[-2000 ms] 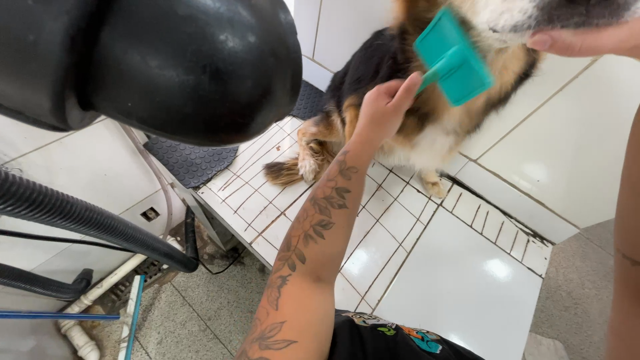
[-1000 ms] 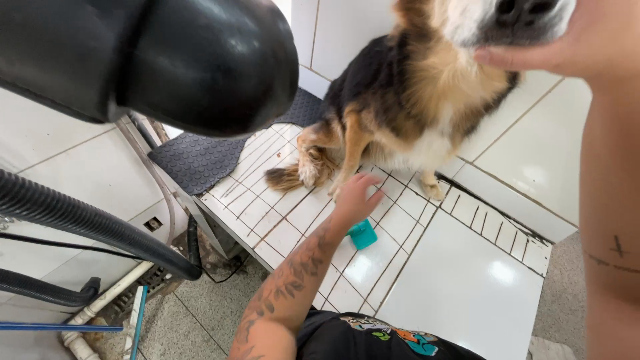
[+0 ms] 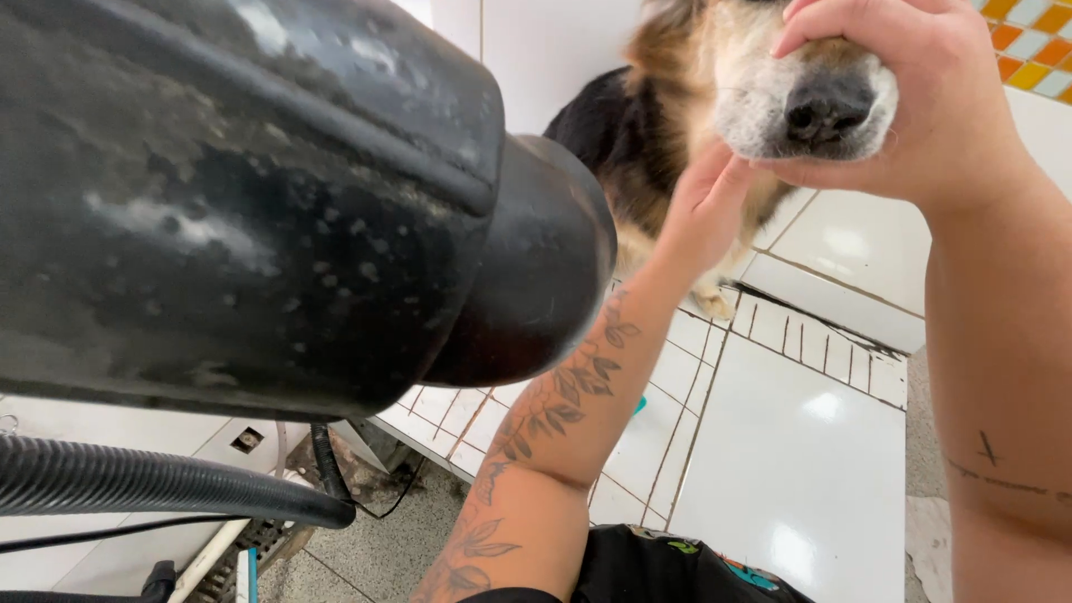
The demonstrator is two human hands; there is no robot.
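A dog with black, tan and white fur (image 3: 620, 126) sits on the white tiled surface (image 3: 787, 452), its head raised at the upper right. My right hand (image 3: 930, 100) grips its muzzle (image 3: 754, 117), thumb below the jaw and fingers across the top of the snout. Below the chin, my left hand (image 3: 712, 197) touches the throat fur; its fingertips are hidden, so its grip cannot be judged. Just a small teal edge of the brush (image 3: 641, 405) shows past my left forearm, on the tiles.
A large black dryer-like housing (image 3: 335, 193) fills the upper left, close to the view and overlapping my left forearm. Below it runs a black ribbed hose (image 3: 167, 477). A speckled floor (image 3: 402, 494) lies beyond the tiled surface's edge, beside a floor grate (image 3: 218, 561).
My left hand held the teal brush near the dog's chest, then let it go on the tiles and rose to the throat. My right hand now wraps over the snout. The black housing covers more of the view.
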